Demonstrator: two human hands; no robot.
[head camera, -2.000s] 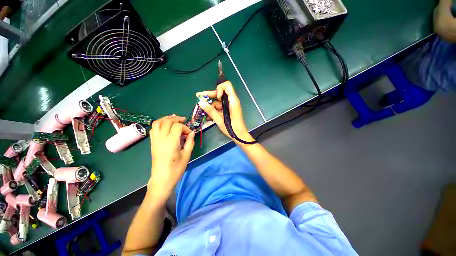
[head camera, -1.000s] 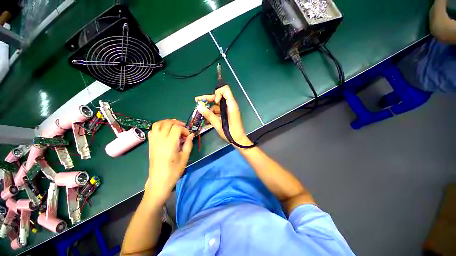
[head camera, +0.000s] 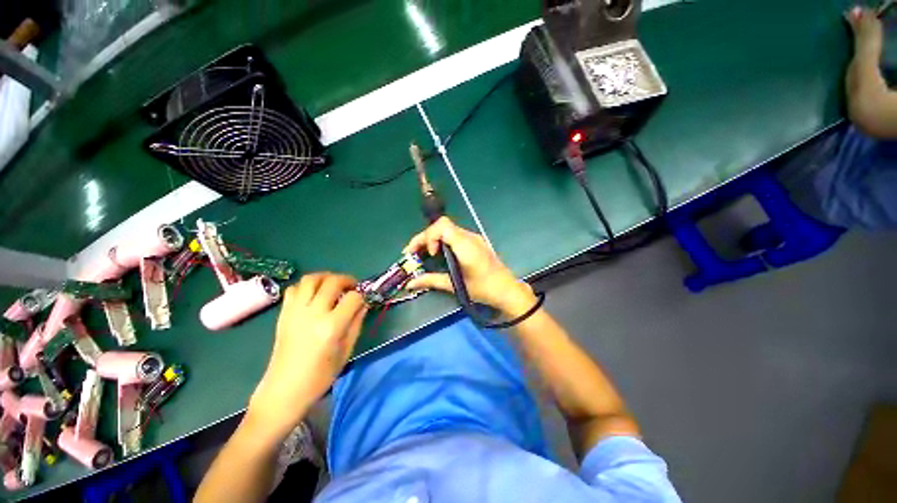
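My left hand (head camera: 320, 319) holds the left end of a small circuit board (head camera: 387, 284) at the bench's front edge. My right hand (head camera: 472, 267) pinches the board's other end near a yellow part. It also holds a soldering iron (head camera: 432, 203), its tip pointing away from me over the bench, apart from the board. The iron's black cord loops by my right wrist. Thin red wires hang beside the board. Any body joined to the board is hidden by my left hand. A pink hair dryer body (head camera: 240, 303) lies left of my left hand.
Several pink units (head camera: 129, 367) with open handles and boards lie at the left. A black fume fan (head camera: 246, 147) stands at the back left. A soldering station (head camera: 590, 93) shows a red light. A blue stool (head camera: 749, 236) and another person's arm (head camera: 869, 83) are at the right.
The view has shifted, so the station and its red light show more fully. The board has turned flatter between my hands. Both hands still hold it, and the iron stays in my right hand.
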